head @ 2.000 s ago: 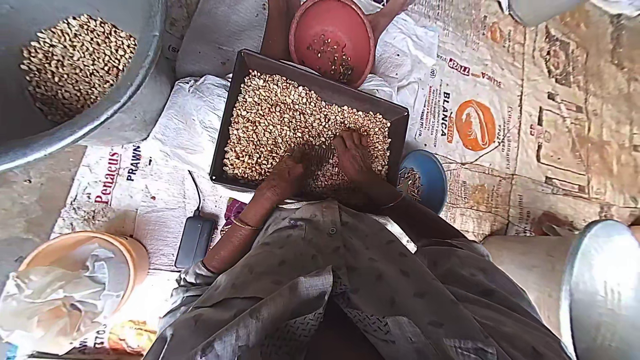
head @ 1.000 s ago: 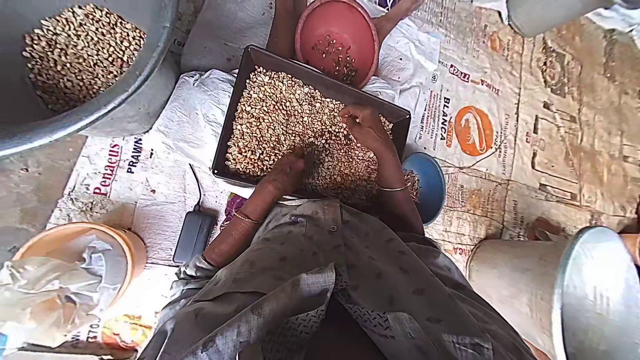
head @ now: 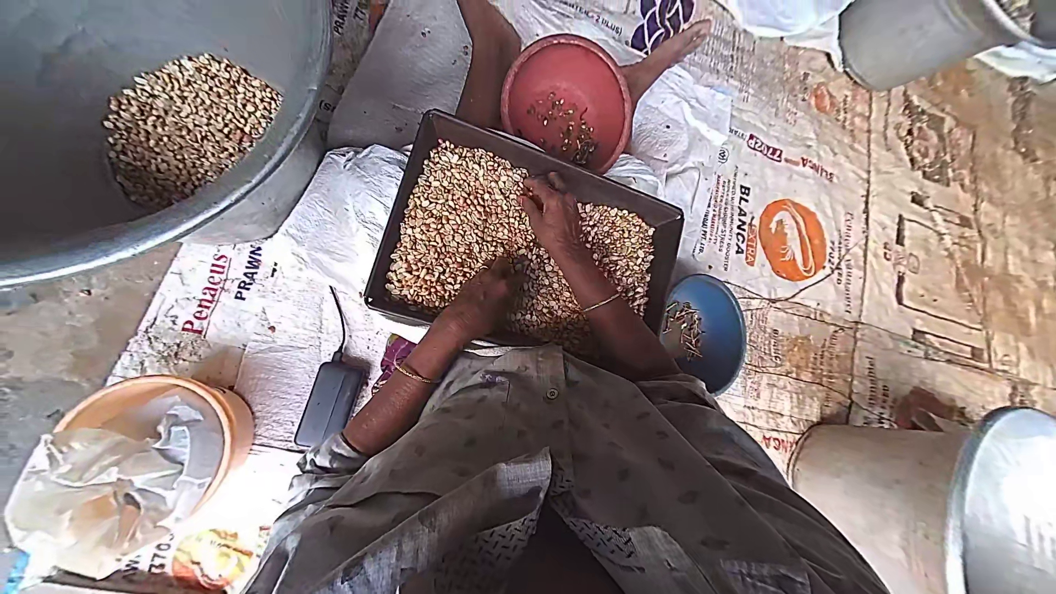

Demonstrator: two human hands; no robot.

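Note:
A dark rectangular tray (head: pixel 668 247) full of pale split nuts or kernels (head: pixel 462 214) lies before my lap. My left hand (head: pixel 487 297) rests low over the middle of the kernels, its fingers curled; whether anything is in them is hidden. Farther up the tray, near its far wall, my right hand (head: pixel 554 216) has its fingers bent over the kernels, and their tips are too blurred to tell if they hold any. Beyond the tray a red plastic bowl (head: pixel 569 91) holds some dark bits. A blue bowl (head: pixel 726 330) with husk-like scraps stands against the tray's right side.
A large metal basin (head: pixel 289 177) with more kernels stands at upper left. At lower left is an orange bucket (head: pixel 239 421) with plastic bags. A black device with a cord (head: pixel 332 400) lies left of my lap. Metal vessels (head: pixel 883 487) stand at right, on printed sacking (head: pixel 792 330).
My right hand has moved away from my lap and to the left, up to the tray's far side. My left hand stays over the middle of the kernels.

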